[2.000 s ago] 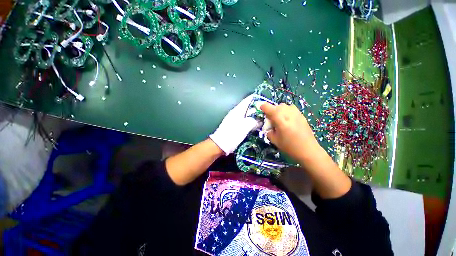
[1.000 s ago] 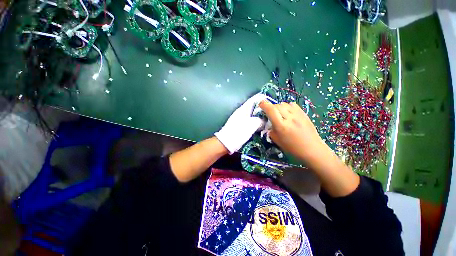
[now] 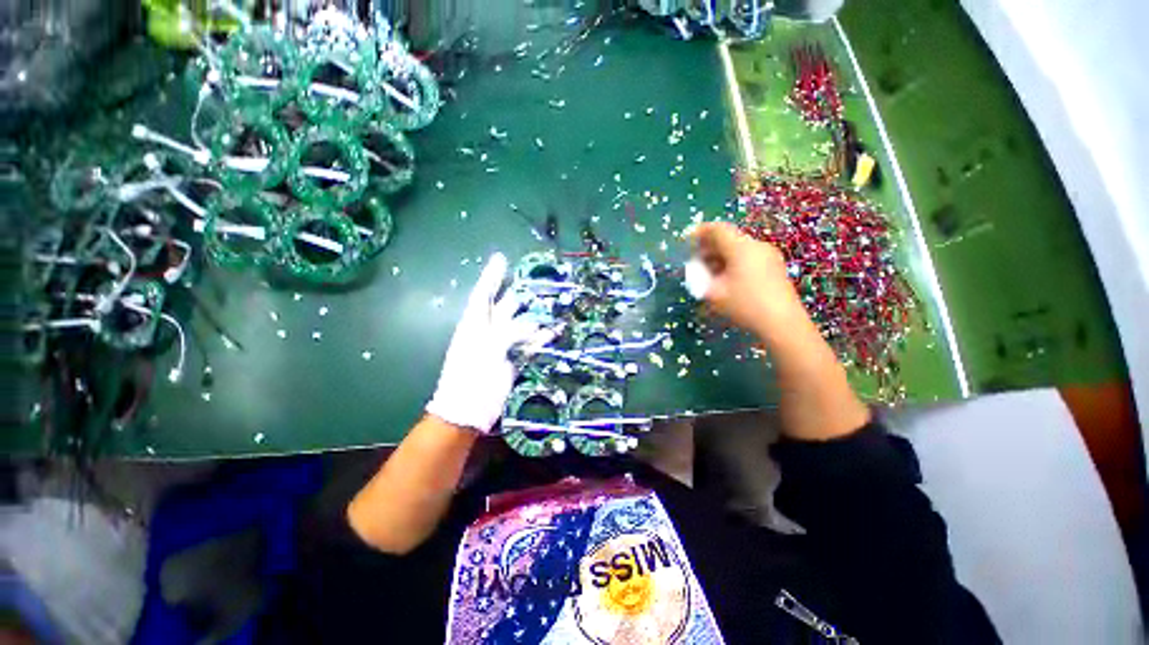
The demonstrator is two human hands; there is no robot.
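Note:
A panel of joined green ring boards (image 3: 538, 410) lies at the table's front edge in front of me, with white strips across it and white leads trailing right. Dark leads (image 3: 590, 237) bristle from its far edge. My left hand (image 3: 479, 353), in a white glove, rests on the panel's left side and holds it. My right hand (image 3: 741, 275) is off the panel, between it and the red wire heap (image 3: 838, 258). White wraps show on its fingers, which are curled; whether they hold a wire is too small to tell.
Stacked ring assemblies (image 3: 330, 164) lie at the back left, with darker tangled assemblies (image 3: 126, 252) at the far left. Another ring group (image 3: 706, 15) is at the top edge. A small red bunch (image 3: 817, 86) and a yellow-and-black item (image 3: 863, 169) lie on the light green tray (image 3: 771, 120).
The view has shifted right. My right hand has left the panel and moved right towards the red wires. My left hand has moved to the panel's left side, and more rings are uncovered.

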